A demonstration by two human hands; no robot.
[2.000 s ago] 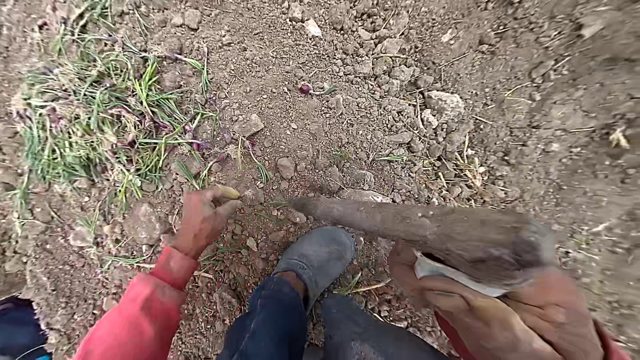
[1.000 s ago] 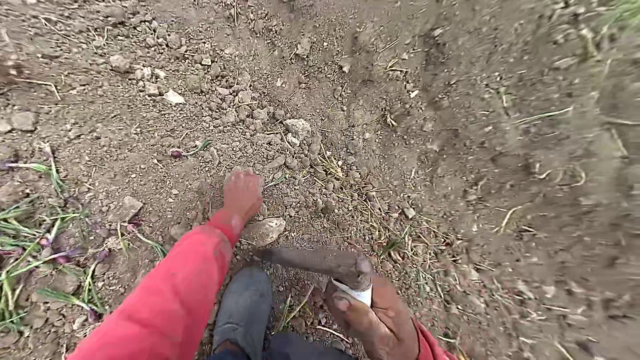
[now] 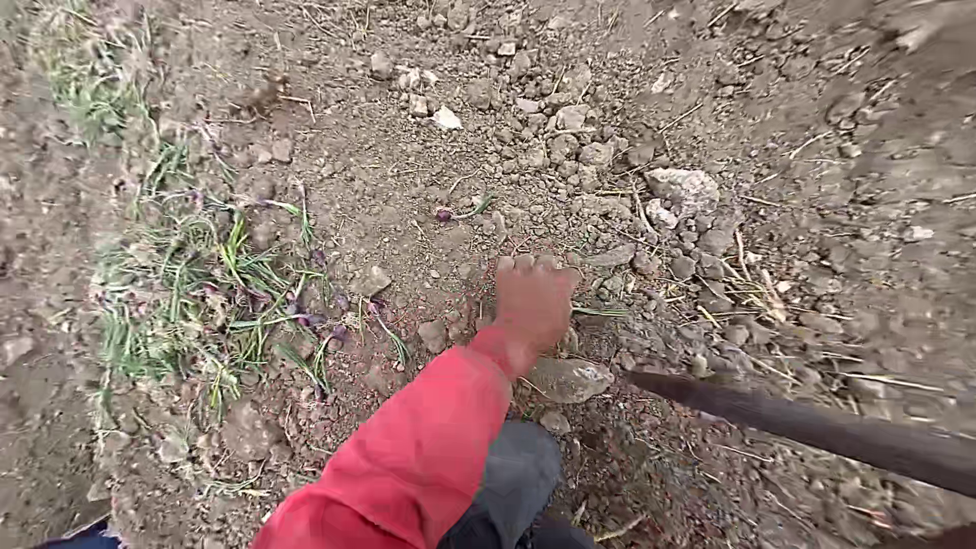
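Observation:
My left hand (image 3: 536, 301), in a red sleeve, is down at the soil with its fingers curled downward; what lies under them is hidden. Green leaves (image 3: 602, 311) stick out just right of it. A dark, pointed tool shaft (image 3: 801, 423) slants in from the right edge, its tip near a flat stone (image 3: 570, 380). My right hand is out of view. Above my left hand lies one small purple onion seedling (image 3: 444, 216). A heap of green onion seedlings (image 3: 252, 286) with purple bulbs spreads over the soil at the left.
A grey shoe (image 3: 526, 465) stands just below the flat stone. A large pale rock (image 3: 684, 191) lies among clods at the upper right, with dry straw (image 3: 755, 286) below it. A white stone (image 3: 446, 118) is near the top.
My right hand, holding the tool in both earlier frames, has left the view. My left hand, pinching something small two seconds ago, is now down on the soil.

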